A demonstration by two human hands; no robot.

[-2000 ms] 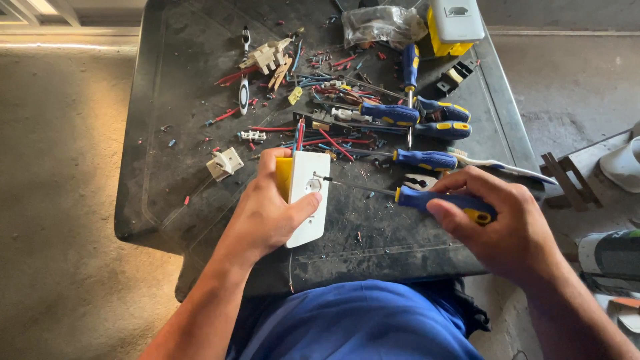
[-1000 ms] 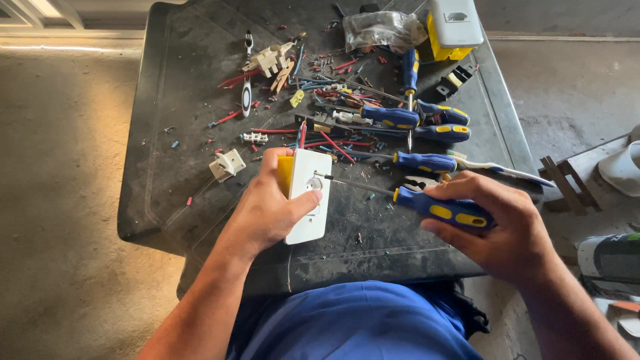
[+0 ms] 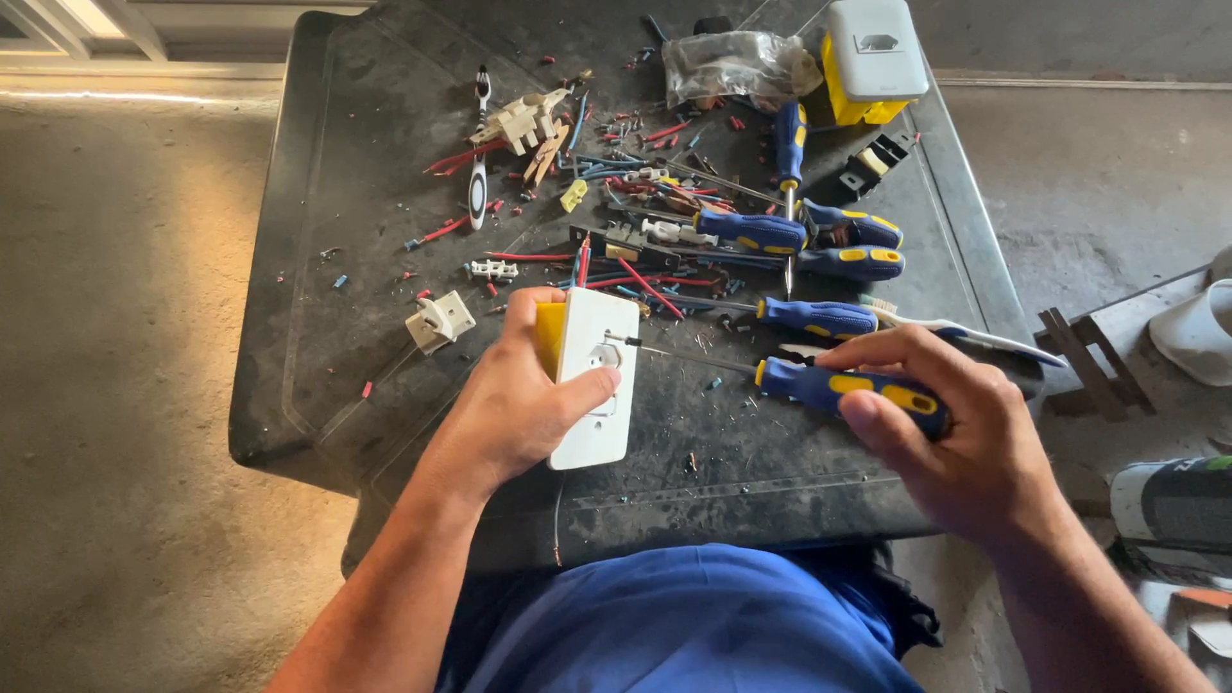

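Note:
My left hand (image 3: 525, 385) grips a yellow electrical box (image 3: 551, 337) with a white socket faceplate (image 3: 589, 438) on its front, the thumb lying over the plate beside the socket. Red wires (image 3: 582, 262) stick out behind it. In my right hand (image 3: 948, 428) is a screwdriver with a blue and yellow handle (image 3: 799, 381). Its shaft points left, and the dark tip meets a screw at the upper part of the faceplate. Pliers, partly hidden, lie just behind this handle.
Several blue-handled screwdrivers (image 3: 818, 316) lie behind my right hand, near a toothbrush (image 3: 1001, 345). Wire scraps (image 3: 664, 197), a white switch module (image 3: 441, 322), a plastic bag (image 3: 736, 65) and another yellow box with a white cover (image 3: 878, 53) are on the black table (image 3: 327, 241).
My right hand's fingers and the screwdriver handle have shifted and turned slightly, while the tip stays near the upper screw. My left hand keeps its hold on the box.

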